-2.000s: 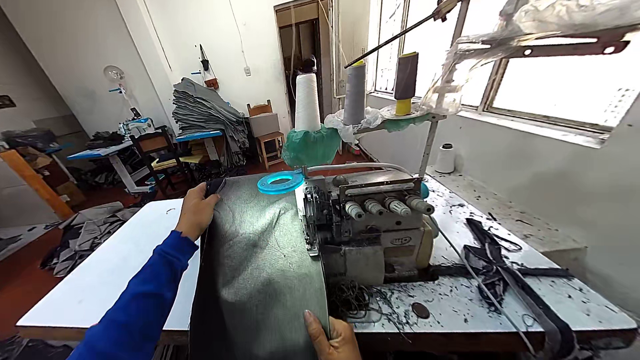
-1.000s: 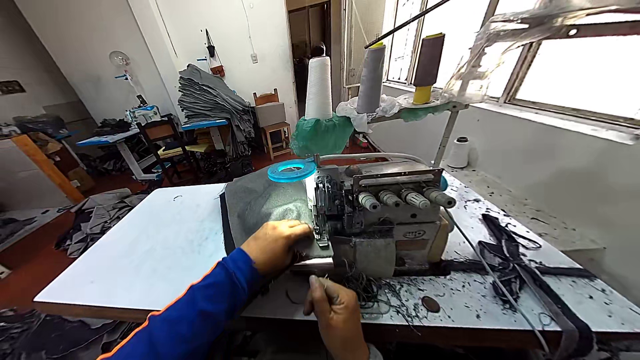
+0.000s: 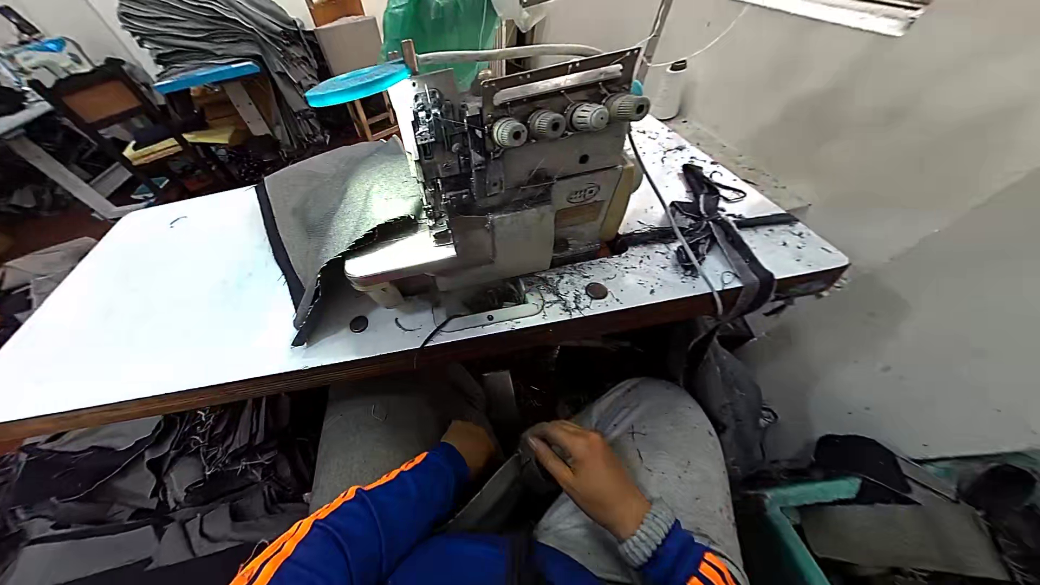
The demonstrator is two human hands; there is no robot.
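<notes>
Between my knees, below the table, my left hand (image 3: 471, 448) reaches down, its fingers hidden among dark grey cloth. Close to its right, my right hand (image 3: 587, 471) holds a bunched piece of dark grey fabric (image 3: 500, 491) over my lap. A grey denim-like panel with a black edge (image 3: 333, 199) lies on the table, its right side against the overlock sewing machine (image 3: 528, 171). The machine's four tension dials face me, and light falls on its sewing plate. A blue ring-shaped tray (image 3: 357, 84) sits behind the panel.
The white tabletop (image 3: 154, 301) has a brown front edge. Black strips and thread scraps (image 3: 711, 219) lie right of the machine. Cut fabric pieces (image 3: 154, 487) are heaped below at left. A teal crate (image 3: 792, 536) with cloth stands at lower right; a wall (image 3: 918, 244) rises beyond.
Both hands have left the machine's front and moved down to my lap. The panel now lies untouched by the machine. My right hand now holds dark cloth. The view has tilted down.
</notes>
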